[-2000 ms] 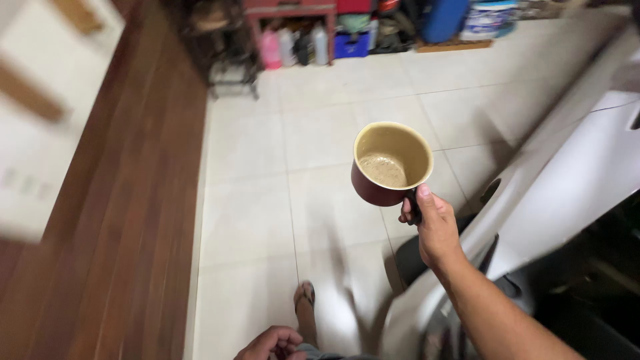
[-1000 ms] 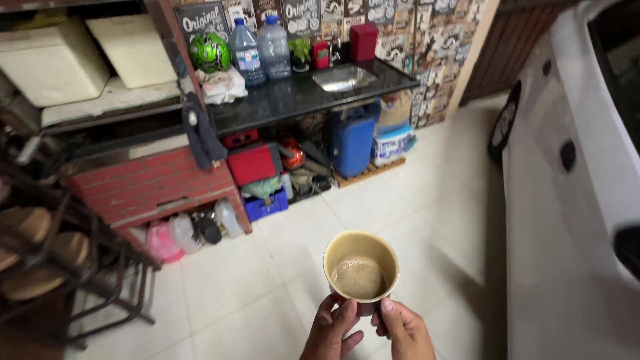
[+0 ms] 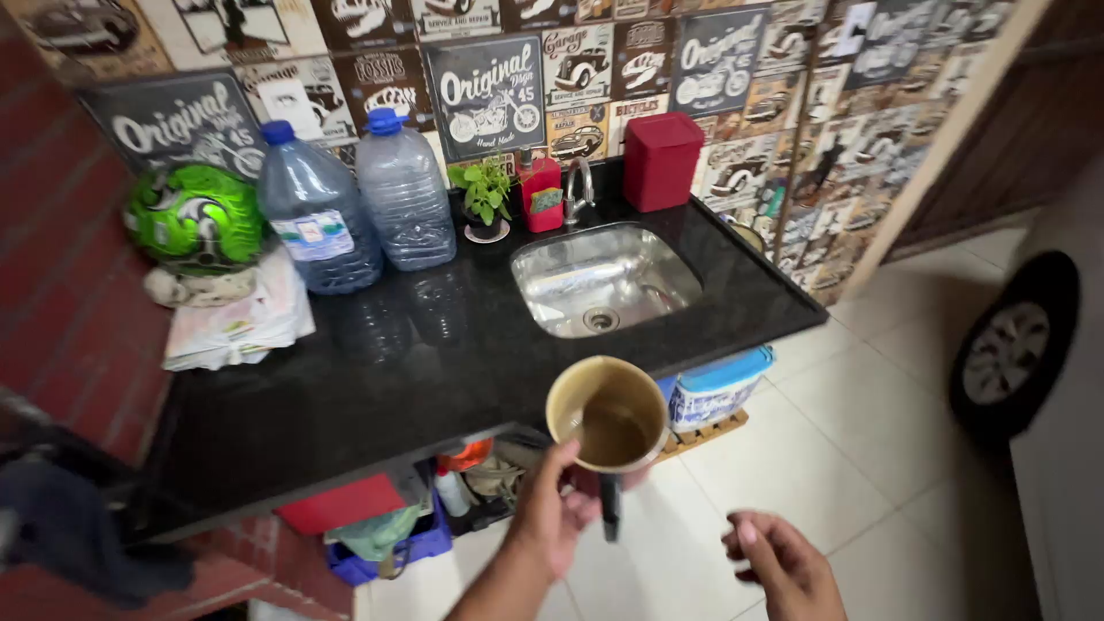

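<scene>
A saucepan (image 3: pixel 565 392) with a cream inside and a black handle is near the front edge of the black countertop (image 3: pixel 414 379). My left hand (image 3: pixel 556 509) grips it by its near left side, thumb on the rim; the fingers underneath are partly hidden. Some brownish liquid seems to lie in the bottom. Off to the right of the handle, my right hand (image 3: pixel 780 561) touches nothing, its fingers partly curled. Beyond the pan, a stainless steel sink (image 3: pixel 608 276) is set in the counter, below a chrome faucet (image 3: pixel 580 191).
Two large plastic bottles (image 3: pixel 319 207) (image 3: pixel 405 190), a green ball (image 3: pixel 197 220) on papers, a potted plant (image 3: pixel 483 194), a red soap dispenser (image 3: pixel 542 194) and a red bin (image 3: pixel 662 162) line the counter's back. A car wheel (image 3: pixel 1016 349) is at the right.
The view has moved up close to the counter and sink. The pan was in my right hand at first, then between both hands; now the left holds it and the right is off it.
</scene>
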